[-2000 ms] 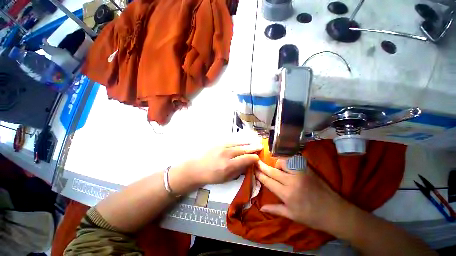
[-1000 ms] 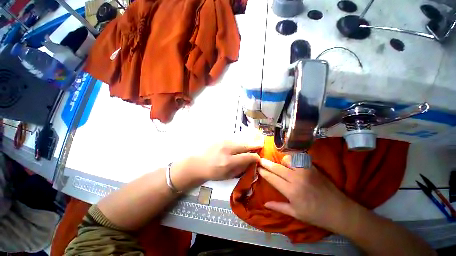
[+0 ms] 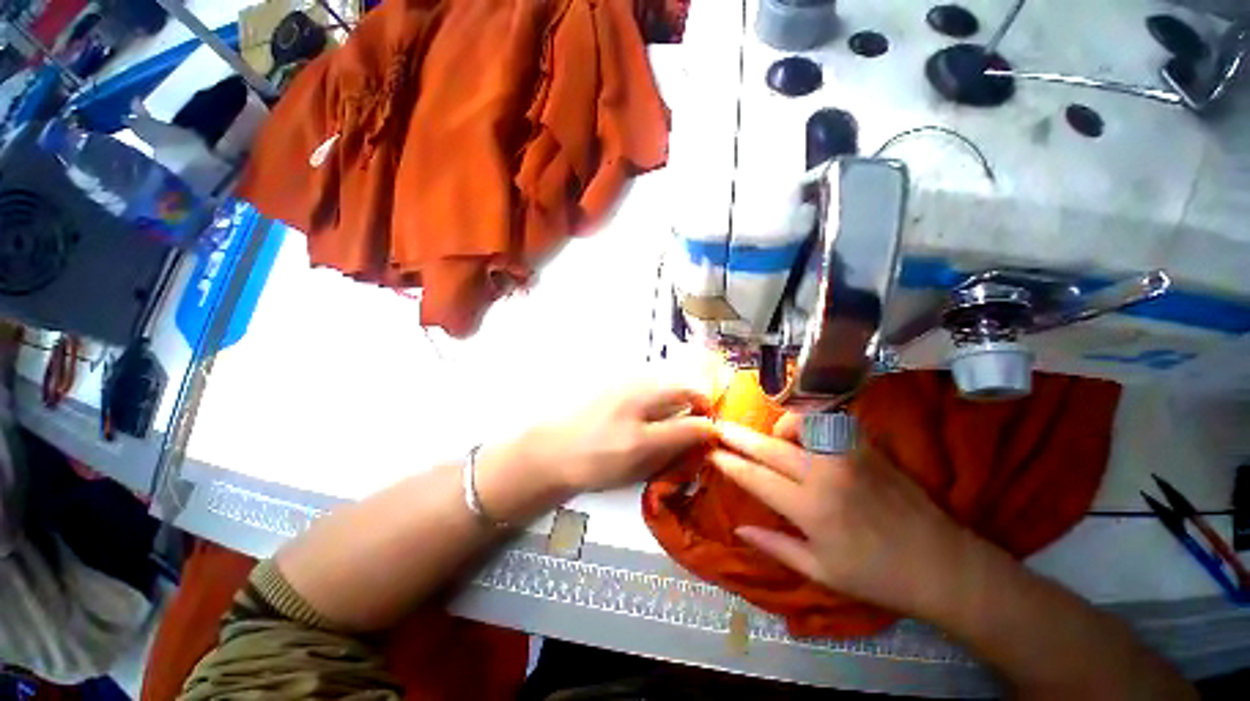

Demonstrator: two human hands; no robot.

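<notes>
A rust-orange garment piece (image 3: 1008, 466) lies under the white sewing machine head (image 3: 1042, 206), glowing yellow-orange by the needle light. My left hand (image 3: 617, 436) pinches its edge between thumb and fingers, just left of the needle area. My right hand (image 3: 836, 514) lies on the cloth with fingers spread a little, fingertips meeting my left fingertips and pressing the cloth. The presser foot and needle are mostly hidden by glare and the shiny metal guard (image 3: 858, 274).
A gathered rust-orange garment pile (image 3: 466, 137) lies at the back left. Snips (image 3: 1195, 534) lie at the right. A ruler strip (image 3: 617, 592) runs along the front edge. A clear bottle (image 3: 130, 178) and grey box (image 3: 69, 247) are far left.
The garment's front edge has drawn back from the table edge toward the needle, baring more of the ruler. Both hands stay at the needle area. The view has shifted slightly.
</notes>
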